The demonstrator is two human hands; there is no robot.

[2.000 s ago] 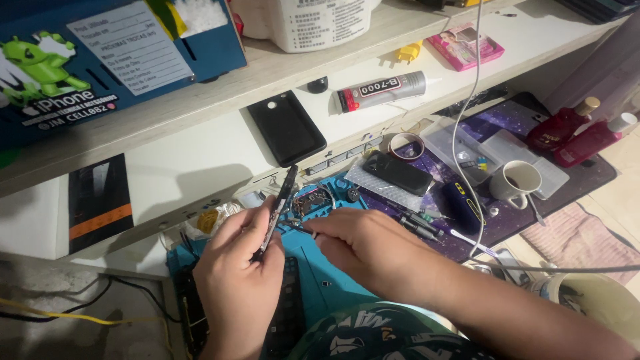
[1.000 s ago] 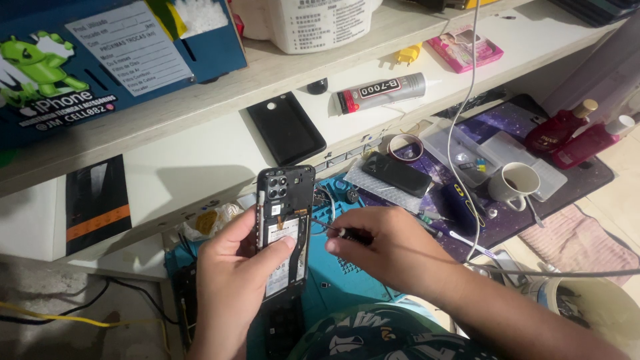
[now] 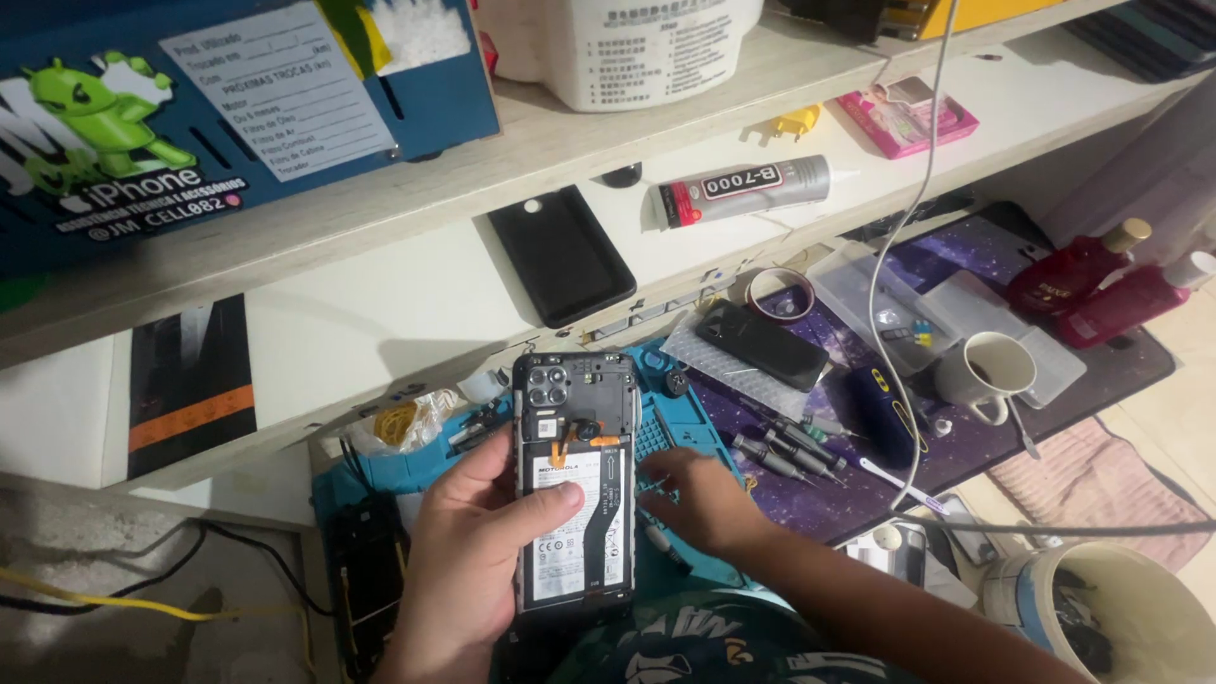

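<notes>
My left hand (image 3: 494,522) holds an opened Motorola smartphone (image 3: 575,399) upright, its thumb on the white battery (image 3: 560,560). The back cover is off, so the camera cluster, orange flex cables and a black ribbon show. My right hand (image 3: 703,503) is just right of the phone over a teal silicone repair mat (image 3: 708,432), its fingers curled; whether it touches the phone's edge or holds anything is hidden. A screwdriver (image 3: 665,541) lies on the mat below that hand.
On the dark mat at the right are several screwdrivers (image 3: 774,456), a black phone (image 3: 760,344), a tape roll (image 3: 779,293), a mug (image 3: 983,370) and a plastic box (image 3: 883,313). A glue tube (image 3: 750,190) and a black phone case (image 3: 562,255) lie on the shelf. A cable (image 3: 883,256) hangs across.
The phone, edge-on two seconds back, was turned to show its inner side and stays in my left hand. The dark-handled tool seen in my right hand a second ago no longer shows there.
</notes>
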